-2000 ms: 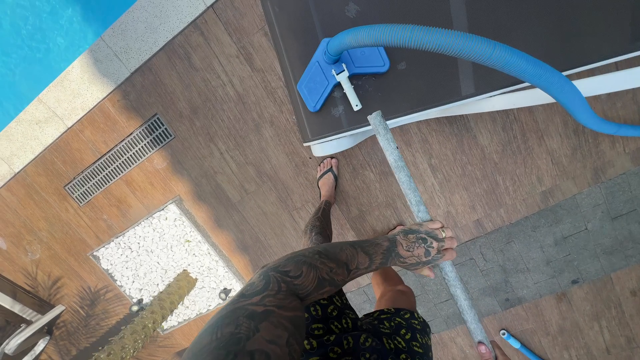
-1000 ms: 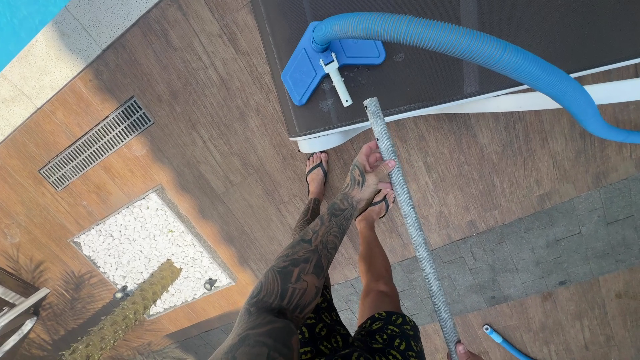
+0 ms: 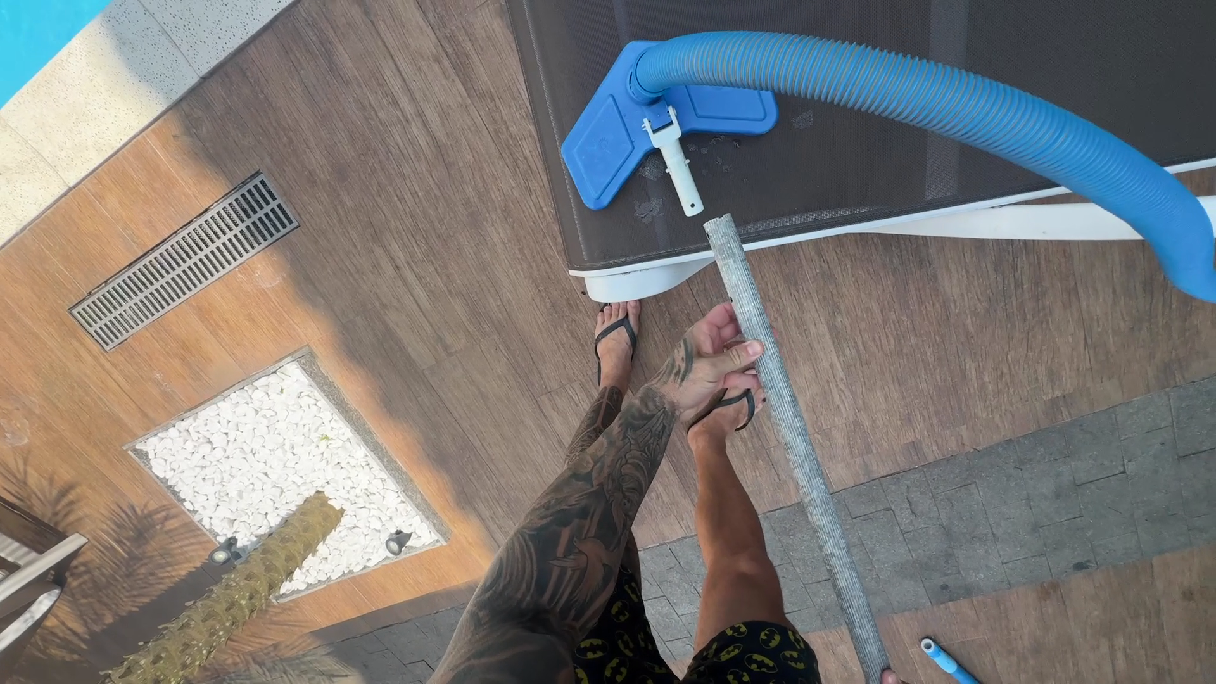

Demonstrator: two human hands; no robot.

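Observation:
A long gray tubular pole (image 3: pixel 793 427) with a rough, weathered surface slants across the view. My left hand (image 3: pixel 727 351), on a tattooed arm, grips it below its upper end, thumb on the near side and some fingers hidden behind it. Of my right hand (image 3: pixel 889 676) only a fingertip shows at the pole's lower end, by the bottom edge. The pole's upper end is near, but apart from, the white plastic handle socket (image 3: pixel 678 171) of a blue pool vacuum head (image 3: pixel 608 142). A ribbed blue hose (image 3: pixel 855 90) joins the vacuum head, which lies on a dark mesh lounger (image 3: pixel 950 180).
Wood-look decking (image 3: pixel 427 237) surrounds my feet in flip-flops, with a gray paver strip (image 3: pixel 1045 484) crossing it. A metal drain grate (image 3: pixel 185 261), white pebble bed (image 3: pixel 247 456) with a trunk, and pool (image 3: pixel 38 38) lie left. A blue tube end (image 3: pixel 945 660) shows bottom right.
My left hand has moved up the pole, from its lower part to near its upper end. The upper end is now closer to the white socket. Both feet now show, where one did at first.

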